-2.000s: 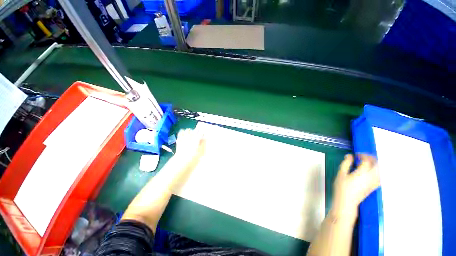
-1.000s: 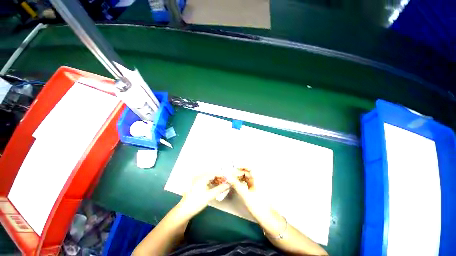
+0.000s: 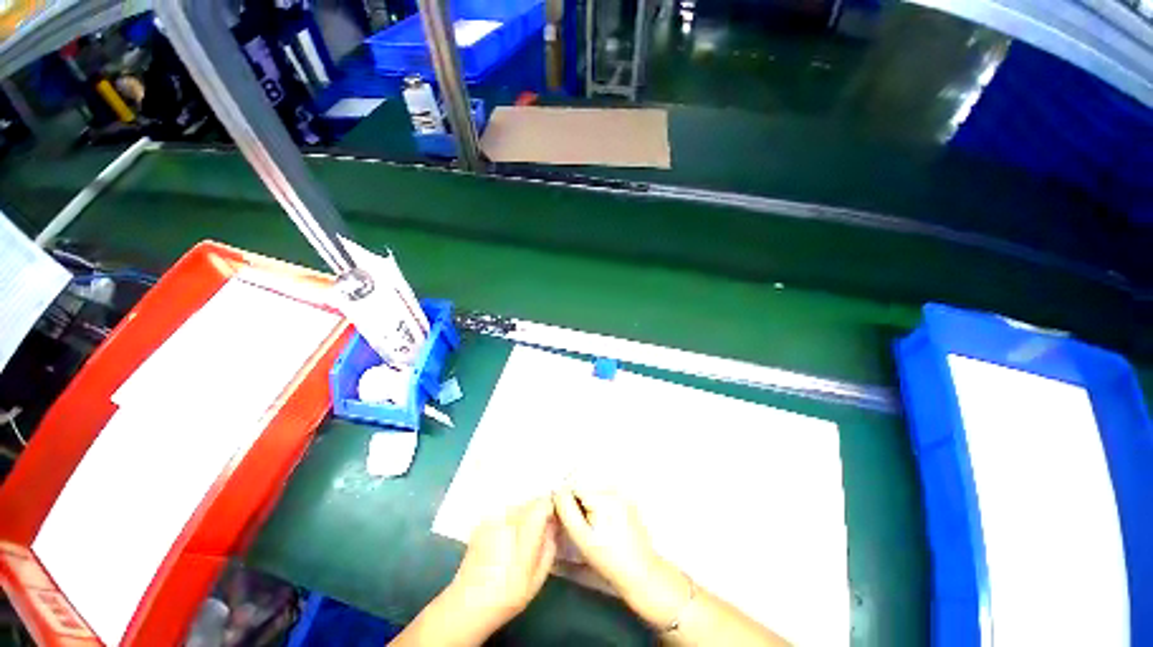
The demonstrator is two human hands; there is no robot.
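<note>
A white work sheet (image 3: 708, 468) lies on the green bench in front of me. My left hand (image 3: 512, 550) and my right hand (image 3: 613, 544) are together over its front left part, fingertips curled and nearly touching. A tiny dark spot shows between the fingertips; I cannot tell whether it is a part or shadow. The fingers hide whatever may be between them. A small blue piece (image 3: 606, 368) is at the sheet's back edge.
An orange-red tray (image 3: 240, 512) stands left, a blue tray (image 3: 938, 480) right, both with white liners. A small blue bin (image 3: 377, 411) sits by the metal post (image 3: 272, 145), a white pad (image 3: 391, 453) before it. A metal rail (image 3: 708, 367) runs behind the sheet.
Both hands have moved inward, the right from the blue tray's edge, the left from the sheet's back left. Brown pieces seen at the fingers one second ago are no longer visible. The view has shifted.
</note>
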